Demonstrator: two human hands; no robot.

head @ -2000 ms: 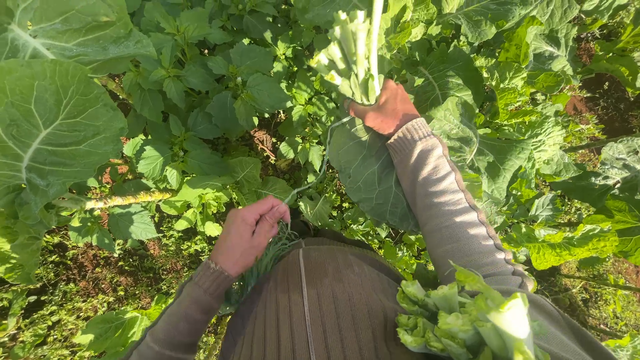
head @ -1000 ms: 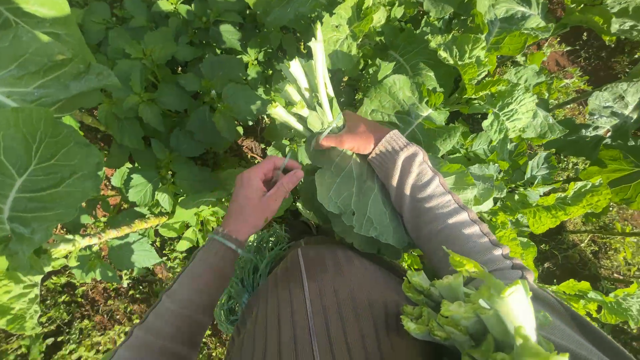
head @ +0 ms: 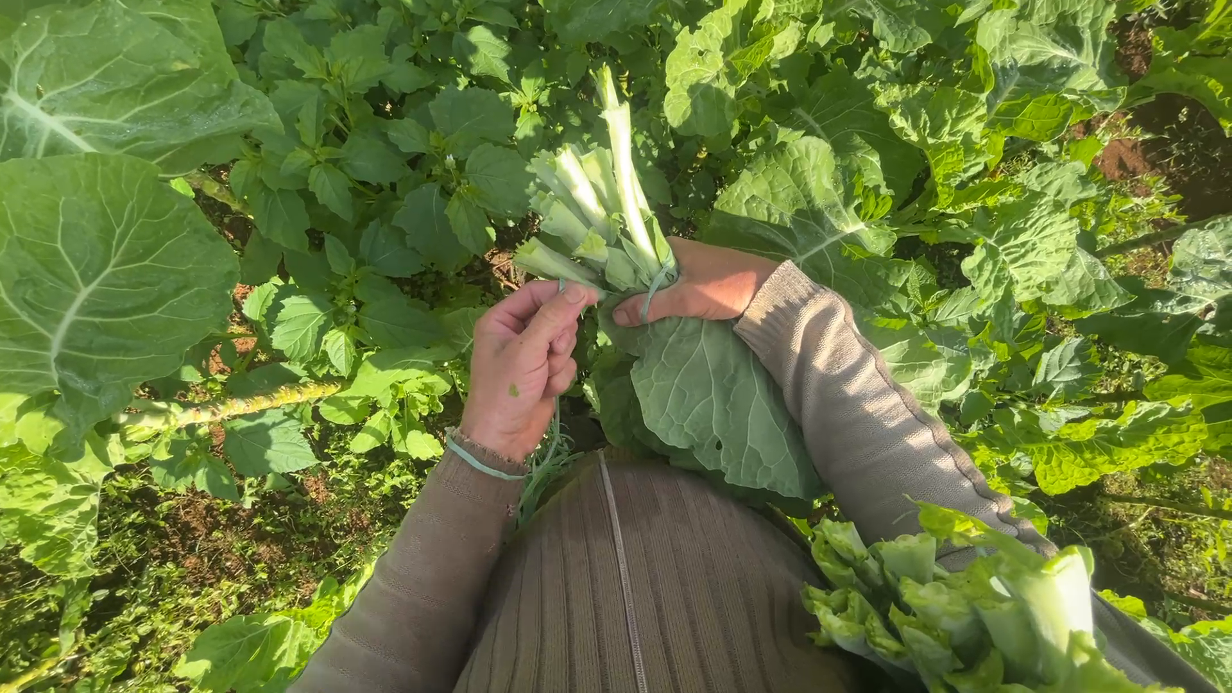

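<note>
A bunch of collard-like leaves [head: 722, 399] is held in front of my body, its pale cut stems [head: 602, 197] pointing up and its leaves hanging down. My right hand [head: 703, 282] grips it around the base of the stems. A thin green tie [head: 659, 279] passes round the stems beside my right thumb. The tie's other part is pinched between thumb and fingers of my left hand [head: 527, 361], just left of the bunch. Around my left wrist sits a green strand [head: 481, 462]. More green strands [head: 546, 462] hang below that hand, against my body.
A second bunch of cut leaves [head: 962, 602] rests at my right forearm. Large broad leaves [head: 101, 279] stand at the left, with a thick plant stalk [head: 231, 406] below them. Leafy plants [head: 1030, 231] spread on the right, and low weeds grow over soil [head: 212, 534] at lower left.
Two seconds ago the tie stretched as a long line between my hands; now it lies round the stems. My left hand has moved up to the bunch, and the bunch has come nearer to it.
</note>
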